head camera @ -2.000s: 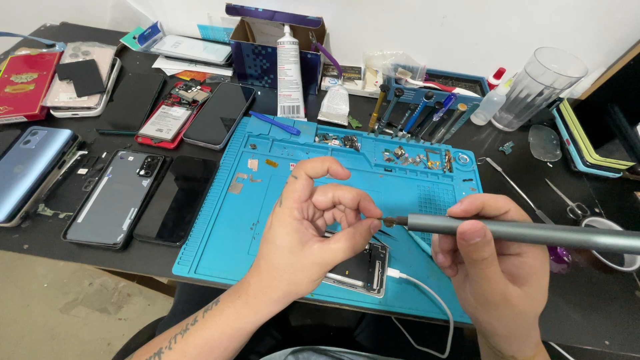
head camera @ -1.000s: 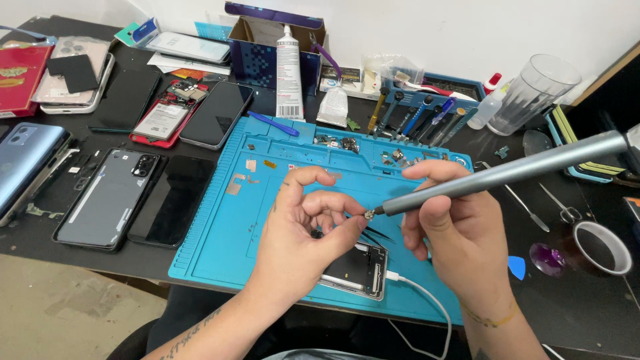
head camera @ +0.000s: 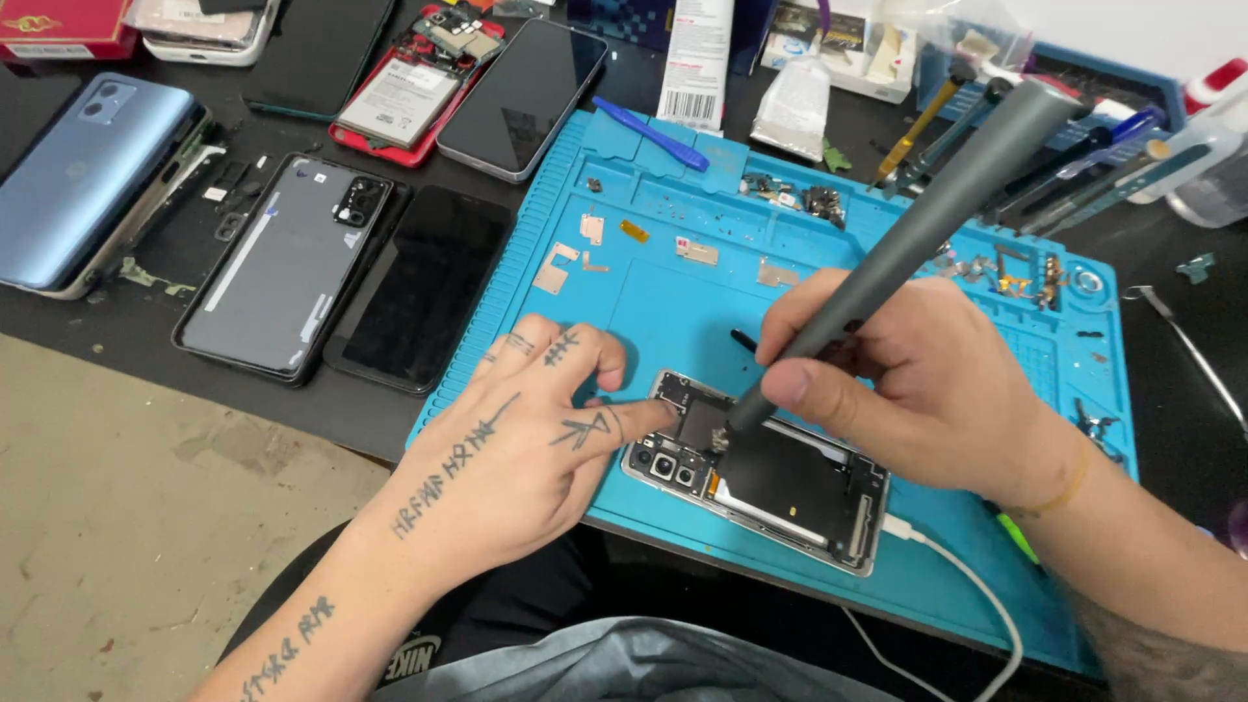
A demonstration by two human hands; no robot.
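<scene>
An opened smartphone [head camera: 780, 478], its inner parts and rear cameras bared, lies on a blue silicone repair mat [head camera: 673, 302]. My right hand [head camera: 907, 380] is shut on a grey pen-shaped electric screwdriver [head camera: 902, 244], tilted, its lower end over the phone just beside the camera module. Small metallic bits cluster at that end; whether they cling to it cannot be told. My left hand [head camera: 536, 439] rests at the phone's camera end, its index fingertip on the upper edge, holding nothing. A white charging cable [head camera: 960, 565] is plugged into the phone's other end.
Left of the mat are a phone with a grey back [head camera: 283, 263], a dark phone [head camera: 424, 288] and a blue phone [head camera: 97, 180]. A blue plastic pry tool [head camera: 651, 134], metal shields [head camera: 697, 252] and small parts lie on the mat. Upright tools [head camera: 921, 132] stand behind; metal tweezers or a pick [head camera: 1199, 351] lie right.
Both hands have come down from above the mat to the phone. The screwdriver, earlier held sideways with its tip at my left fingers, now points down at the phone. The view has tilted down.
</scene>
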